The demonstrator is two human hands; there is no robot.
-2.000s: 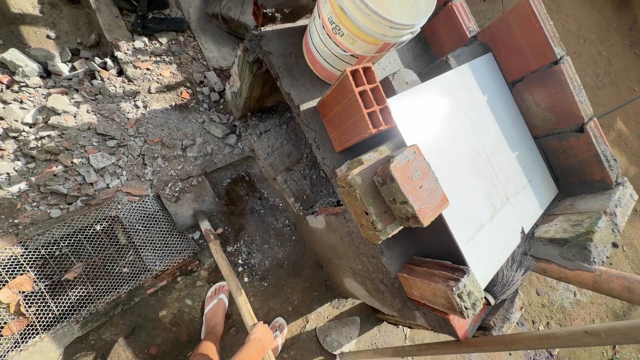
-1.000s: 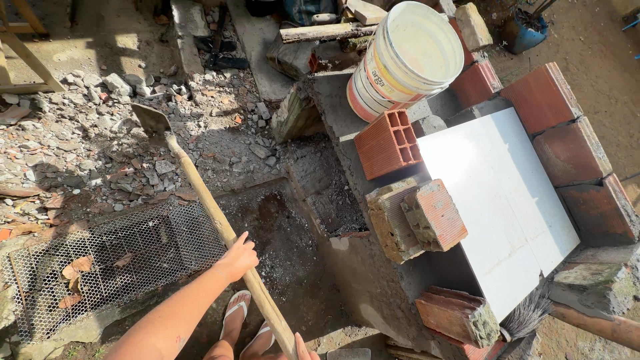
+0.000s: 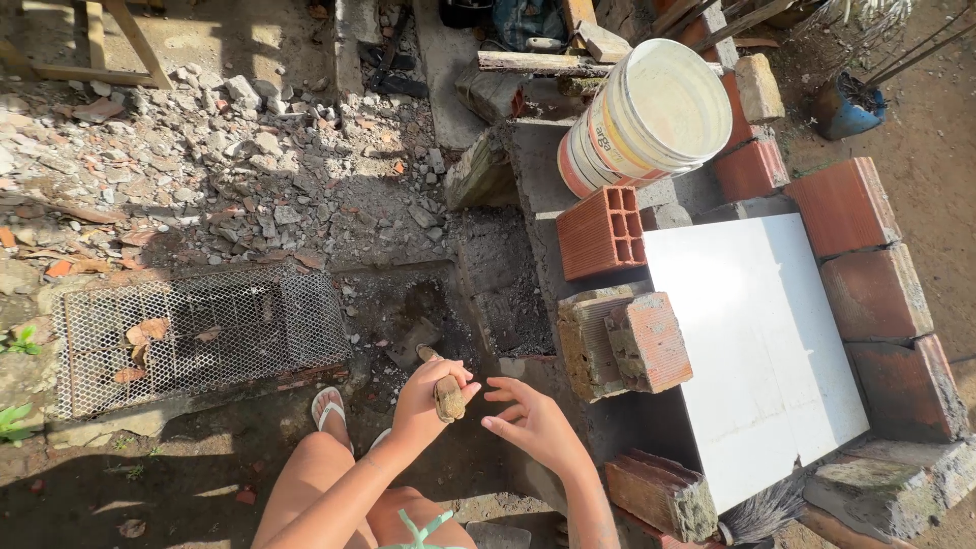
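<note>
My left hand [image 3: 433,400] is closed around the wooden handle [image 3: 450,399] of a shovel, near the handle's top end, which points up toward the camera. The shovel's metal blade [image 3: 414,341] rests low in the shaded dug-out area between the metal mesh and the masonry. To the right of the handle, my right hand [image 3: 526,423] is raised with fingers apart and holds nothing. A wide spread of broken concrete and brick rubble [image 3: 267,164] lies beyond the mesh.
An expanded metal mesh [image 3: 206,335] with dry leaves lies at left. At right stand a hollow clay brick [image 3: 602,232], a plastic bucket [image 3: 648,114], a white panel [image 3: 755,351] and mortared brick pieces [image 3: 659,343] on masonry. A wooden frame [image 3: 130,46] stands upper left.
The shovel's blade has moved from the rubble down into the dug-out area, and its handle now stands steeply. My right hand has come off the handle's end.
</note>
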